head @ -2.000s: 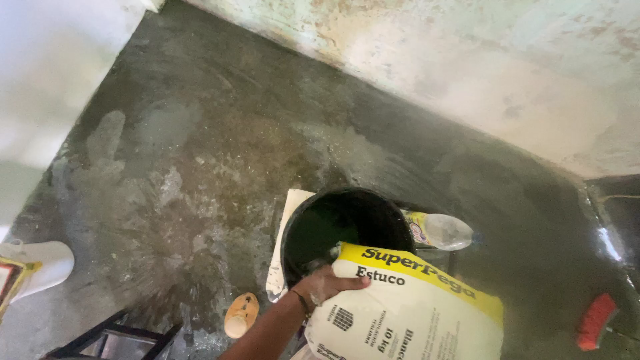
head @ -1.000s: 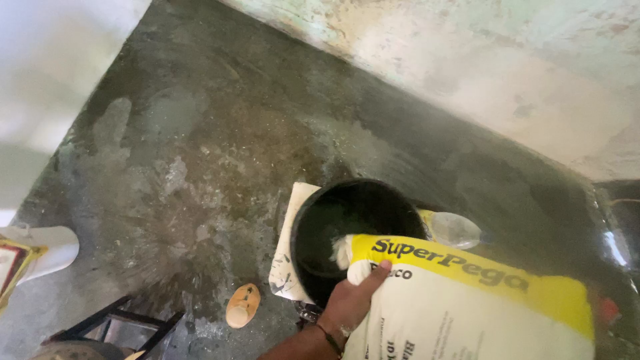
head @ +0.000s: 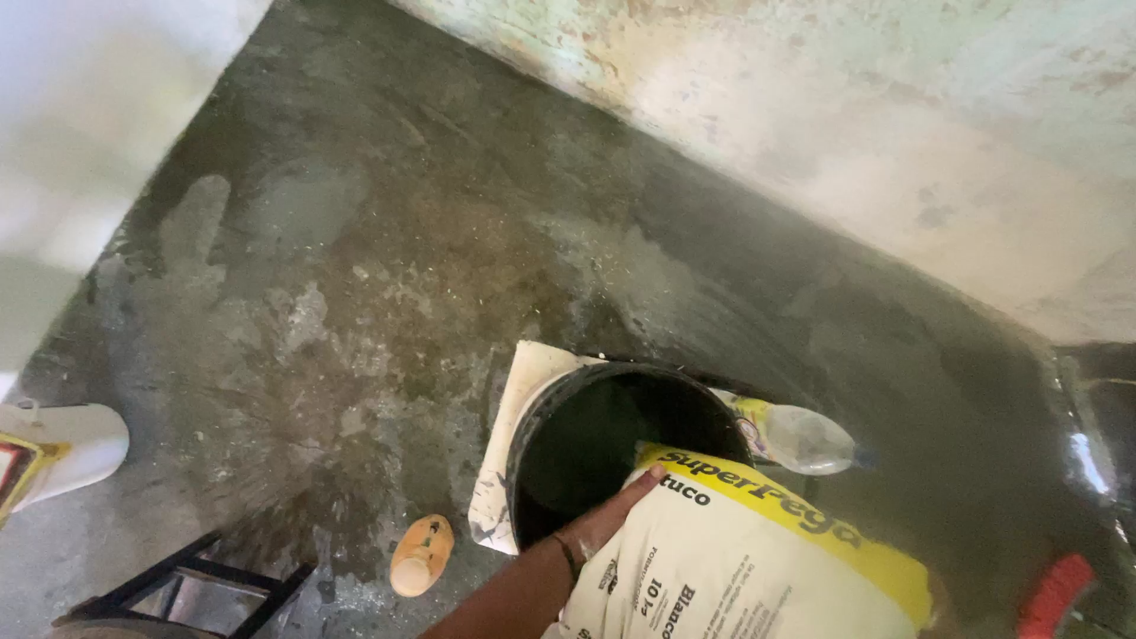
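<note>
A white and yellow bag of stucco powder point(head: 737, 550) lies tilted across the lower right, its upper left end over the rim of a black bucket point(head: 577, 461). On that end rests my left hand point(head: 612, 519), fingers gripping the bag near its opening. The bucket's inside is dark, and its contents cannot be made out. Under and beside the bucket shows a white board point(head: 493, 497) with dark smears. My right hand is not plainly seen; the bag's lower and right parts reach the frame edge.
A clear plastic bottle point(head: 808, 439) lies right of the bucket. An orange container point(head: 422, 555) is on the concrete floor, with a black metal frame point(head: 257, 586) and a white bucket point(head: 80, 453) farther left. A red object point(head: 1056, 595) lies lower right. Walls border the floor.
The bag has shifted and turned at the bucket's rim, my left hand still on its end. Pale powder seen at its mouth one second ago no longer shows.
</note>
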